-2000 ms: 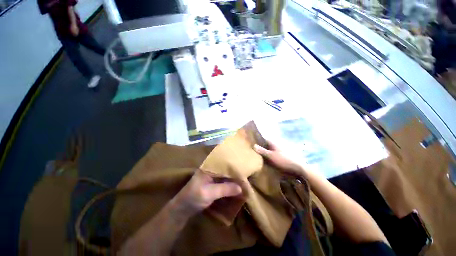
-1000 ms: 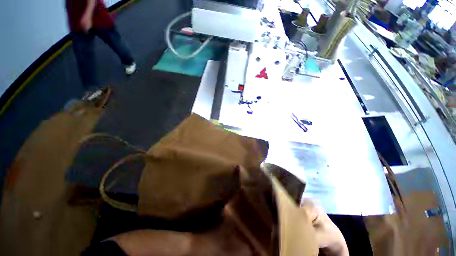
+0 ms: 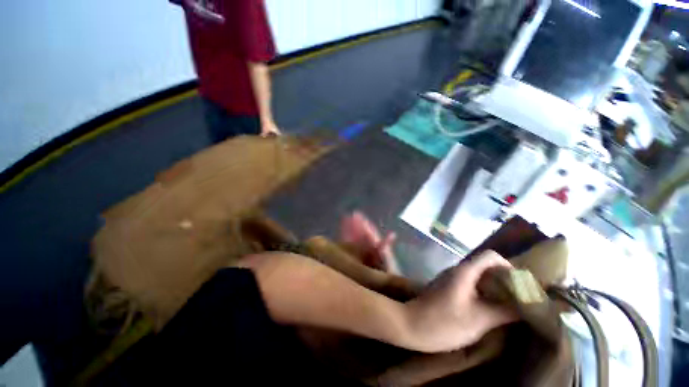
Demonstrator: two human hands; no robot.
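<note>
A brown bag body with handles [image 3: 604, 317] is bunched at the lower right. My left hand [image 3: 480, 291] is closed on its folded edge, where a pale tan strip shows. My left arm, with a black sleeve, crosses the view from the lower left. My right hand [image 3: 368, 236] is blurred beyond the left forearm, fingers apart, with nothing visible in it. Its forearm is hidden behind the left arm and the brown material.
A large heap of brown panels [image 3: 196, 204] lies at the left. A person in a dark red shirt [image 3: 230, 60] stands behind it, one hand at its edge. The white sewing machine head [image 3: 563, 185] and control screen [image 3: 578, 45] are at the right, with teal sheet [image 3: 423, 127] beside them.
The view has swung left, so the machine sits further right and the brown heap shows fully. The bag body has left the machine table's front and is bunched under my left hand. My right hand has moved across beyond my left forearm.
</note>
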